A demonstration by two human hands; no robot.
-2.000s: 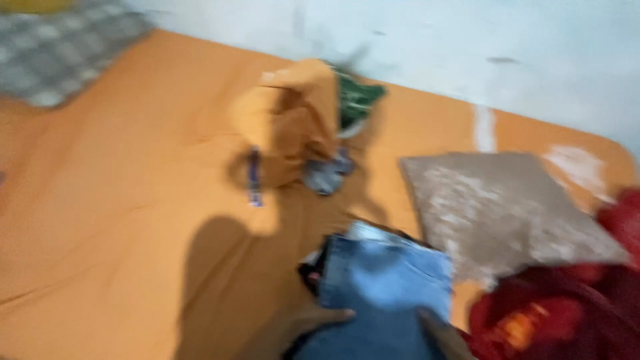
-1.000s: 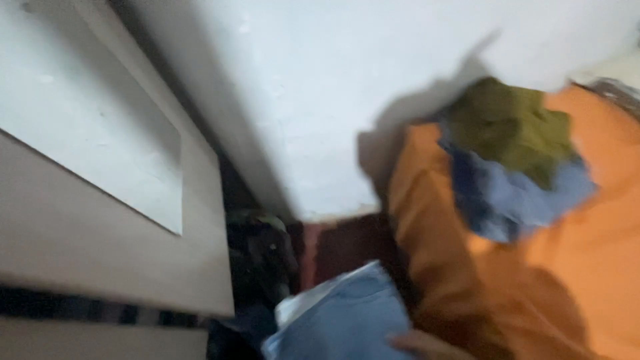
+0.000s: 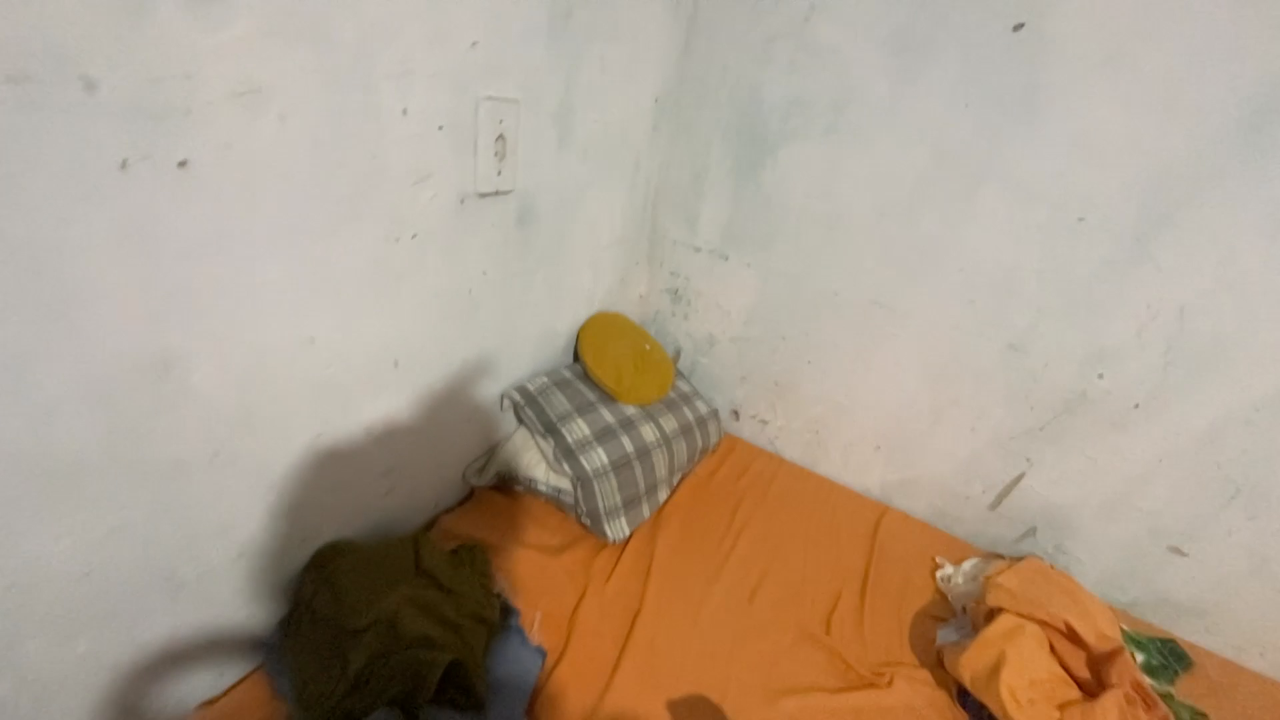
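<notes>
Neither my left hand nor my right hand shows in the head view now, so what they hold is hidden. An orange sheet covers the bed in the corner. At its lower left lies a crumpled olive-green cloth on top of a blue cloth. A plaid grey and white pillow rests in the corner, with a round yellow object on it. At the lower right is a bunched orange cloth, beside a green patterned cloth.
Two pale, scuffed walls meet behind the bed. An electrical wall outlet is set in the left one. Shadows fall on the left wall and on the sheet's lower edge.
The view has swung up to the corner. The folded blue denim and the hand at it, seen a second ago, are out of view.
</notes>
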